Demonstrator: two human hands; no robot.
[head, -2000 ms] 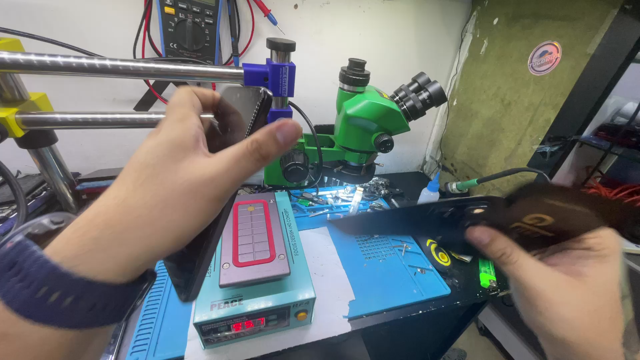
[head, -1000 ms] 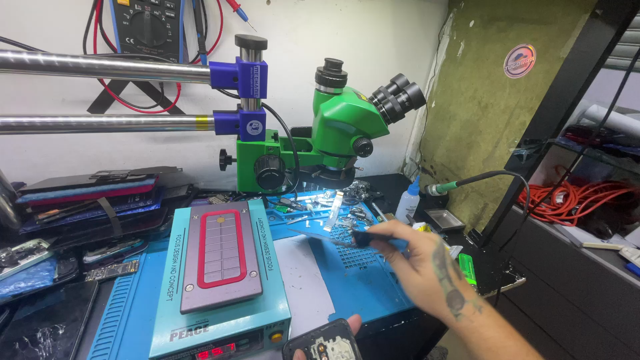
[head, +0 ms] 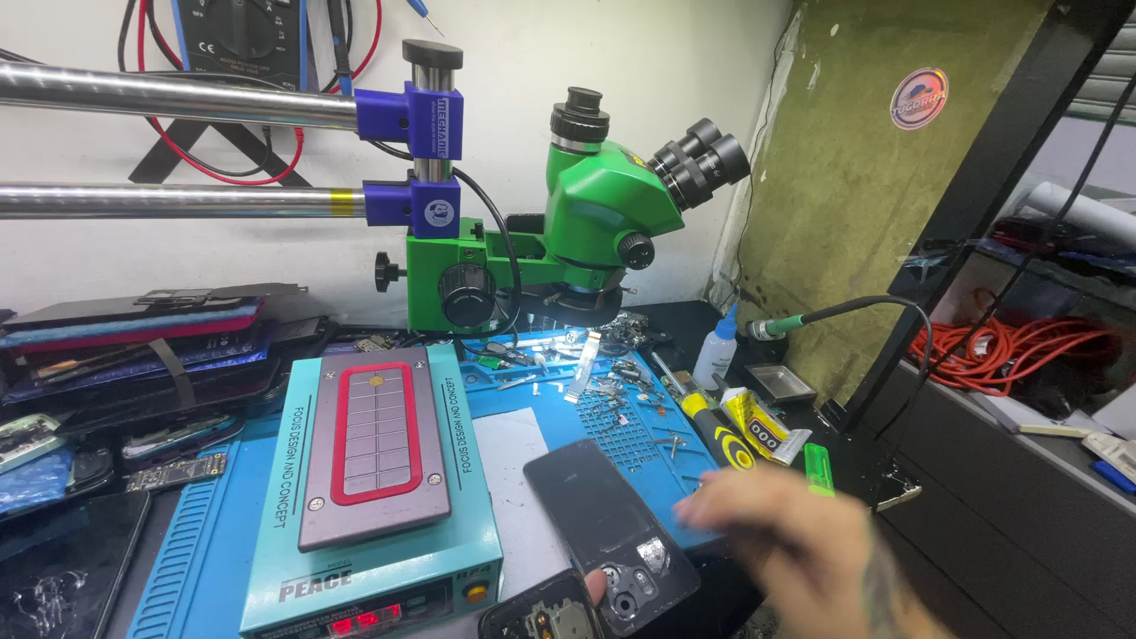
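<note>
At the lower middle, a phone body (head: 541,614) with its inner parts bare is cut off by the bottom edge. A fingertip of my left hand (head: 595,585) shows at its right side; the rest of that hand is hidden. Beyond it, a dark phone back cover (head: 599,506) with camera openings lies on the blue mat (head: 639,435), partly over a white sheet (head: 515,484). My right hand (head: 790,532), blurred, is just right of the cover, and I see nothing in it. The teal heating station (head: 382,555) stands to the left.
A green microscope (head: 603,204) on steel arms overhangs the mat's far side. Small screws and parts (head: 612,390) lie below it. A yellow-black screwdriver (head: 723,435), a blue-capped bottle (head: 715,351) and a soldering iron (head: 790,326) are at right. Stacked phone parts (head: 142,346) fill the left.
Two seconds ago both hands held dark pieces up high. The back cover now lies flat beside the heating station, and my right hand has drawn back toward the lower right.
</note>
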